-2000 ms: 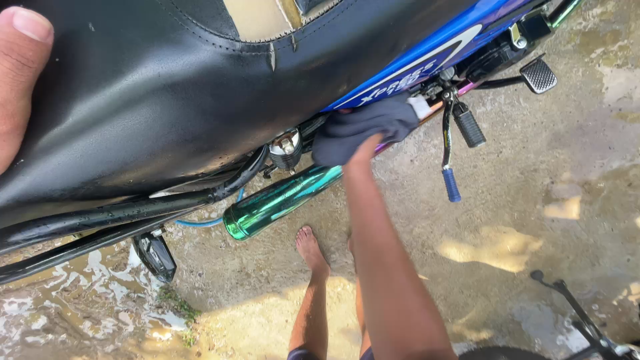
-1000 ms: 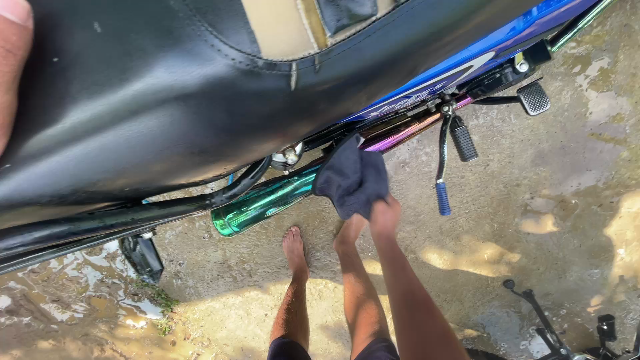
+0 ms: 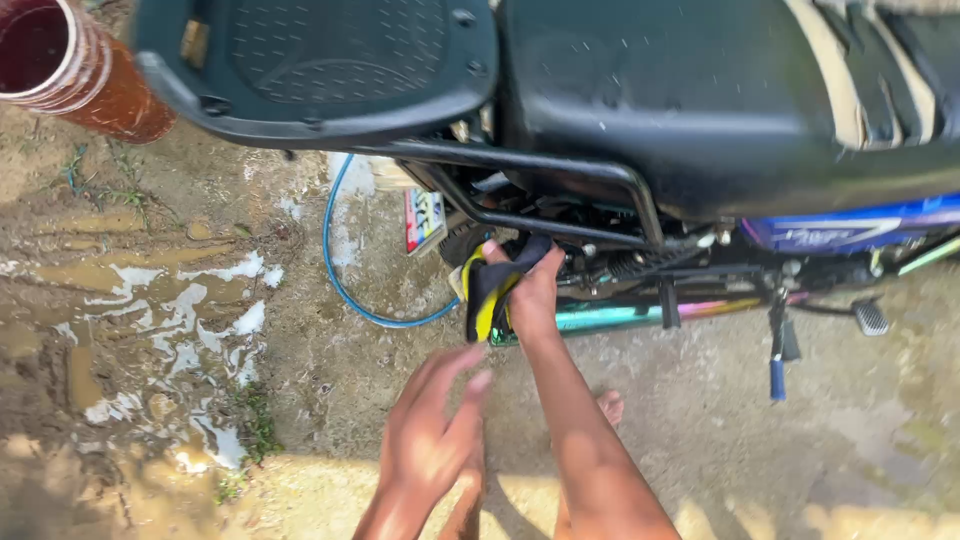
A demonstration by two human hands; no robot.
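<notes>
My right hand [image 3: 534,294] grips a dark cloth with yellow parts [image 3: 491,289] at the rear end of the motorcycle's iridescent green exhaust muffler [image 3: 592,317]. The cloth hides the muffler's tip. Just below and left of it, my left hand [image 3: 433,424] is slightly blurred, its fingers spread and nothing in them. Above both hands run the black tubular side rail [image 3: 551,221] and the black motorcycle seat [image 3: 660,112]. Part of the rear tyre [image 3: 461,244] shows behind the cloth.
A reddish-brown bucket [image 3: 112,90] stands at the upper left near the rear rack [image 3: 337,67]. A blue hose [image 3: 330,255] curves over the wet ground beside a printed box-like item [image 3: 424,221]. Soap foam [image 3: 184,307] lies on mud at left. Footpegs [image 3: 777,379] stick out at right.
The view has shifted toward the motorcycle's rear. My right hand has moved with the cloth from the front part of the muffler to its rear end. My left hand, earlier at the seat, is now low beside it.
</notes>
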